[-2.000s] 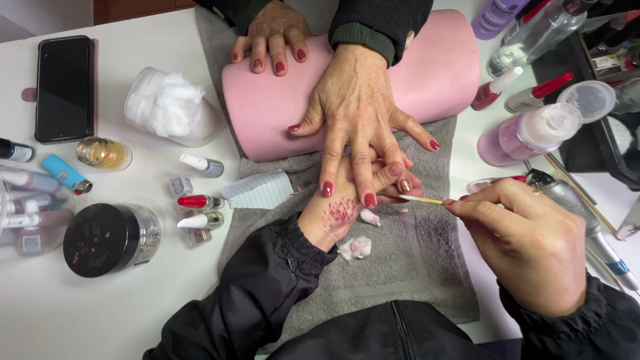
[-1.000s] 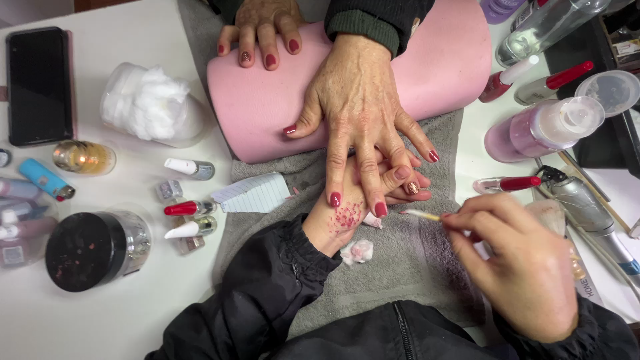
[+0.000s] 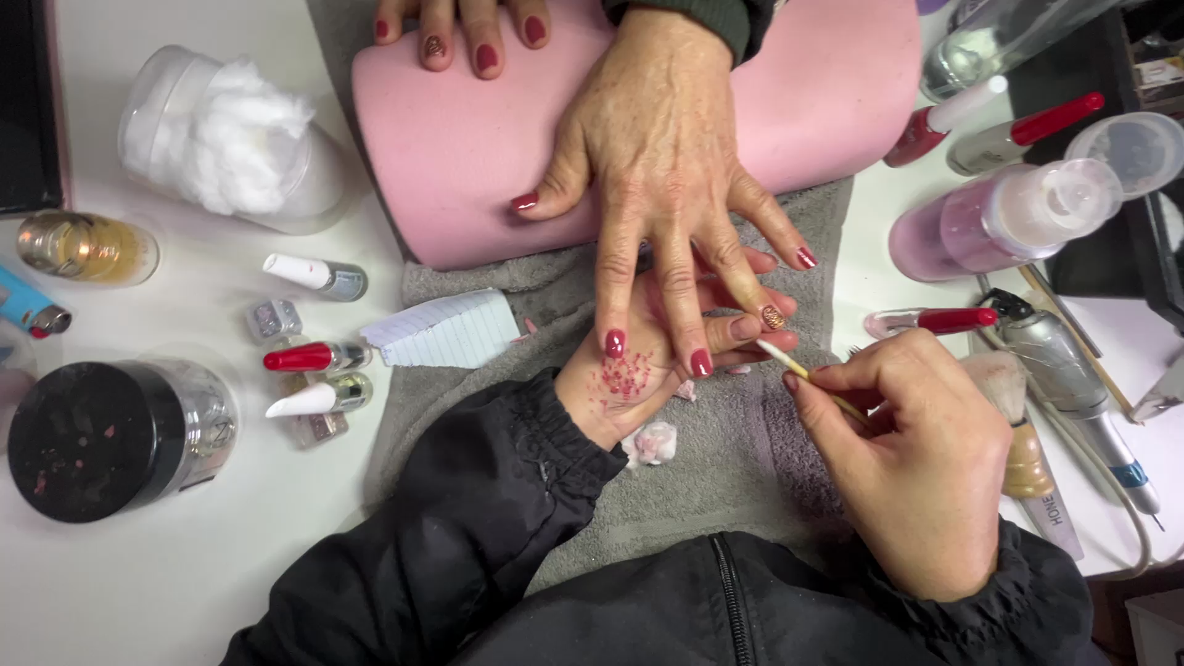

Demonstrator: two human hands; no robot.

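Note:
My left hand [image 3: 638, 370], palm up with red specks near the thumb base, holds a finger of another person's hand [image 3: 666, 157] from below. That finger's nail [image 3: 773, 318] bears a gold pattern; the other visible nails on the hand are dark red. Pinched in my right hand [image 3: 906, 444] is a thin wooden stick [image 3: 805, 372] with a white cotton tip, which is at or beside the patterned nail. The person's second hand [image 3: 467, 28] rests on a pink cushioned armrest [image 3: 462, 166]. Used cotton [image 3: 651, 444] lies on the grey towel [image 3: 703, 499] below my left hand.
At left are a tub of white cotton [image 3: 231, 139], a black-lidded jar [image 3: 97, 439], nail polish bottles [image 3: 314, 356] and a folded lined paper [image 3: 444, 328]. At right stand a pink pump bottle [image 3: 980, 217], more polish, a brush [image 3: 1013, 407] and an electric nail file [image 3: 1064, 361].
The cotton tip has moved back to the patterned nail after being a little apart from it one second ago. The view has come closer.

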